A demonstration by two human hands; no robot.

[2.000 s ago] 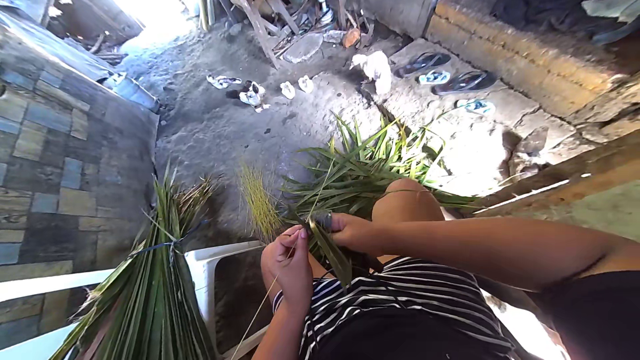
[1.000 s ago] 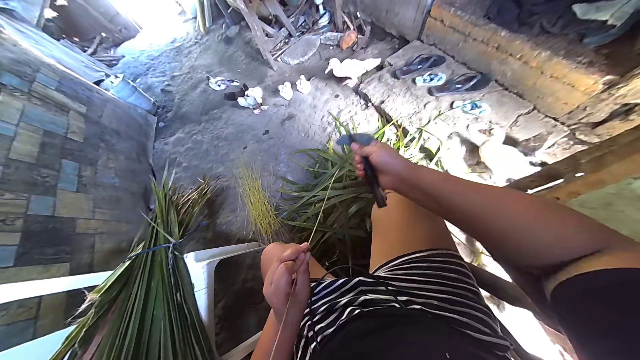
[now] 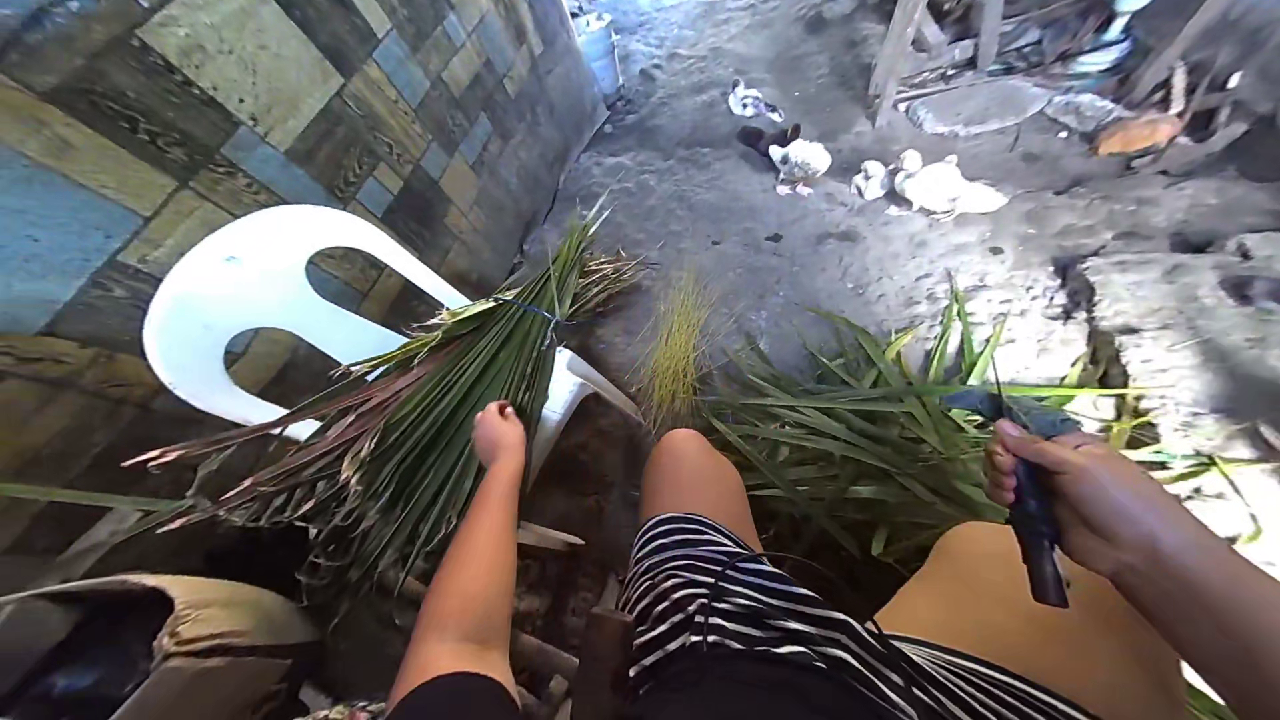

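My left hand [image 3: 499, 434] lies on a tied bundle of long green palm leaflets [image 3: 440, 430], its fingers curled; whether they grip a leaf cannot be told. The bundle rests across a white plastic chair [image 3: 250, 250] and is bound near its end with a thin blue string. My right hand [image 3: 1070, 490] is closed round the dark handle of a knife [image 3: 1037, 540], above my knee. A greyish cloth or wrap shows beside its fingers. Beneath it, loose green leaf blades [image 3: 850, 430] are heaped on the ground. Thin yellow-green leaf ribs [image 3: 675, 350] stand between bundle and heap.
Several ducks [image 3: 945, 185] are on the dirt floor ahead. A tiled wall [image 3: 270, 100] runs along the left, with a bucket [image 3: 598, 55] at its far end. A cardboard box [image 3: 220, 640] is at the lower left. Flat stones [image 3: 980, 107] and wood lie at the upper right.
My left hand has moved from over my lap to the leaf bundle. My right hand still holds the knife, held out to the right. The view has turned to the left.
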